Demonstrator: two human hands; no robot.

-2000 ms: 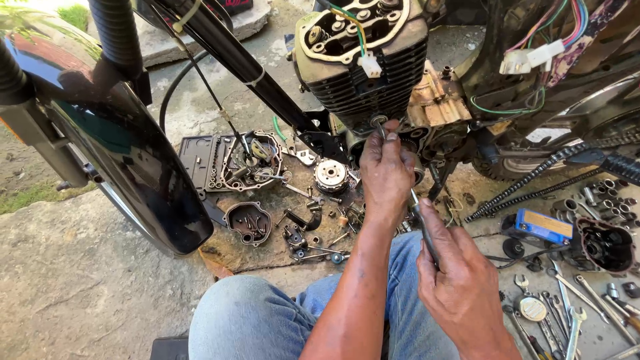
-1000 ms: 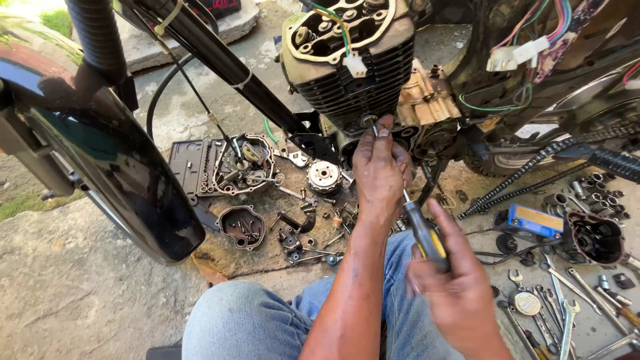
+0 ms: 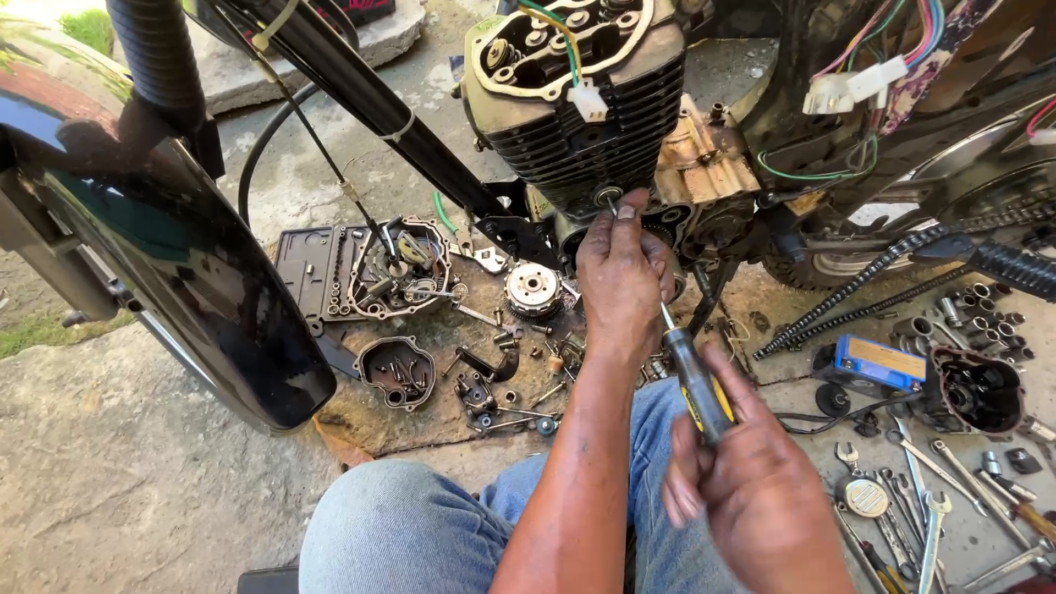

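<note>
My left hand (image 3: pixel 619 285) is at the lower front of a finned motorcycle engine cylinder (image 3: pixel 594 124), its fingers pinching a thin metal piece against a round fitting (image 3: pixel 608 195) there. Just below those fingers shows the shaft of a screwdriver (image 3: pixel 697 384) with a black and yellow handle. My right hand (image 3: pixel 742 478) is around the handle's lower end, blurred, with some fingers spread; how firmly it grips is unclear. The screwdriver's tip is hidden behind my left hand. Valve parts show in the open cylinder head (image 3: pixel 561 49), where a white connector (image 3: pixel 587 101) hangs on wires.
A clutch assembly (image 3: pixel 532 289), an engine side cover (image 3: pixel 400 268) and a smaller cover holding bolts (image 3: pixel 398 373) lie on the ground at left. The front fender (image 3: pixel 190 280) stands far left. At right are a blue box (image 3: pixel 880 363), sockets (image 3: pixel 982 318), wrenches (image 3: pixel 932 528) and a drive chain (image 3: pixel 866 285).
My right hand has shifted on the screwdriver handle, with its fingers now more spread than two seconds ago. My left hand stays at the round fitting.
</note>
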